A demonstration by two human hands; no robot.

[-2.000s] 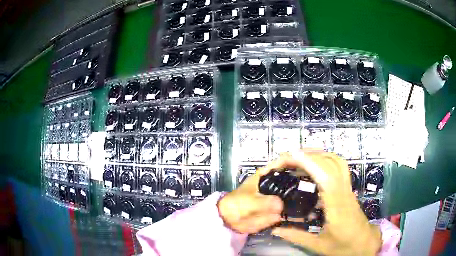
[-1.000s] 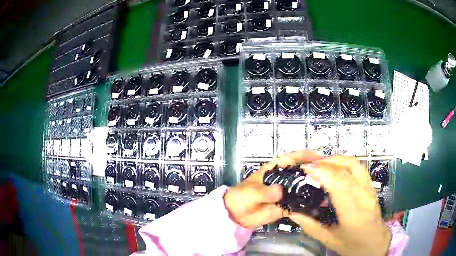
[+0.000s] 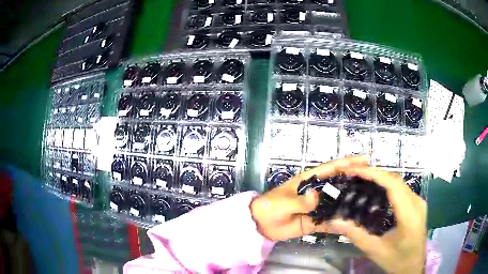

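A stack of round black units (image 3: 364, 202) is held sideways between my two hands above the front of the right clear tray. One unit at its left end shows a small white label. My left hand (image 3: 283, 211) grips the left end of the stack, thumb near the label. My right hand (image 3: 401, 214) curls around the right end, fingers over the top and thumb below. The right clear tray (image 3: 270, 126) has labelled black units in its two back rows; glare whitens its middle row, and my hands hide part of its front rows.
A clear tray (image 3: 176, 124) of black units lies left, a smaller one (image 3: 101, 144) far left. Dark trays lie at the back (image 3: 342, 21) and back left (image 3: 72, 45). White paper (image 3: 440, 107) with a thin black stick, a white bottle (image 3: 475, 91) and a pink marker (image 3: 482, 135) are right.
Both hands and the stack have moved slightly right. The stack is turned, and a white label now faces up near my left thumb. The trays appear shifted in view.
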